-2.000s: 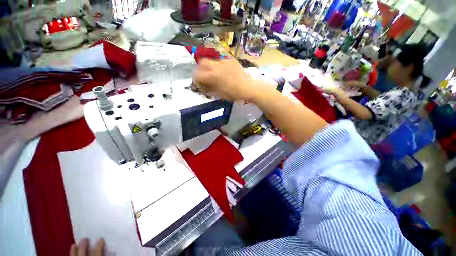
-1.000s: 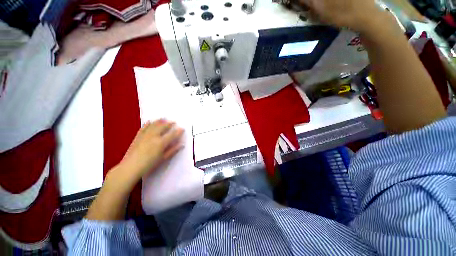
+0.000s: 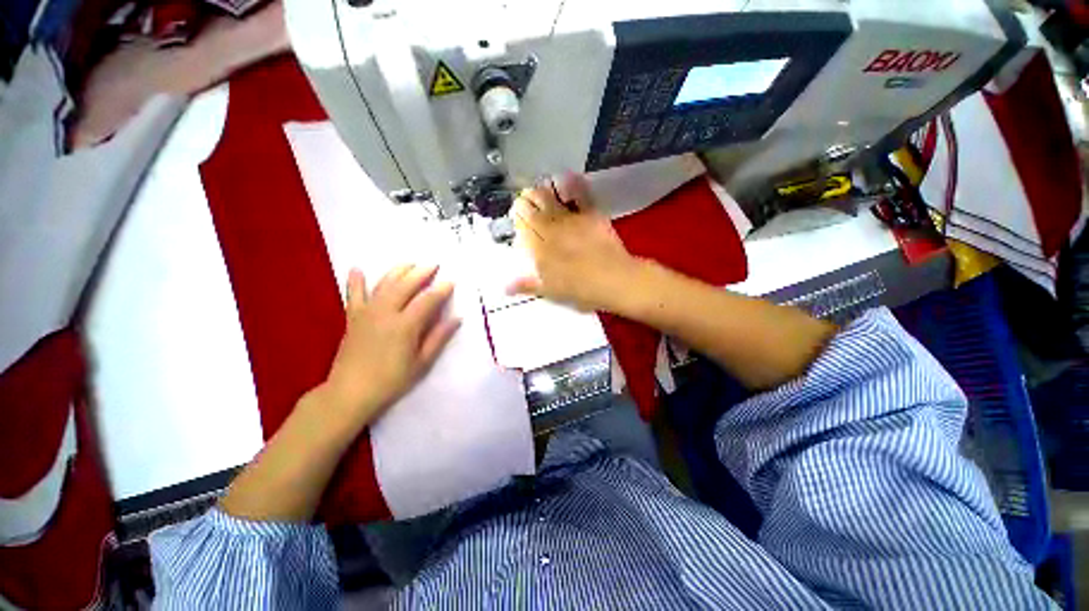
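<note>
A white sewing machine [image 3: 537,107] stands across the table. A whitish-pink garment panel [image 3: 448,430] lies over a red panel [image 3: 257,239] left of the needle, its lower end over the table's front edge. My left hand [image 3: 394,334] lies flat on the whitish panel, fingers apart. My right hand [image 3: 567,245] is at the right of the presser foot [image 3: 502,224], fingertips near the needle area; whether it holds thread or anything else cannot be told. A red cut piece [image 3: 687,233] lies right of the needle, partly under my right forearm.
A yellow-and-black tool [image 3: 814,187] and a red-handled tool [image 3: 917,244] lie at the table's right end. Red and white pieces hang at the far right, above a blue basket [image 3: 1009,394]. More bundled pieces [image 3: 36,477] lie at the left. A ruler strip [image 3: 842,295] runs along the front edge.
My right hand has come down from the top of the machine head to the needle area. My left hand stays on the whitish panel. The view has shifted closer to the machine.
</note>
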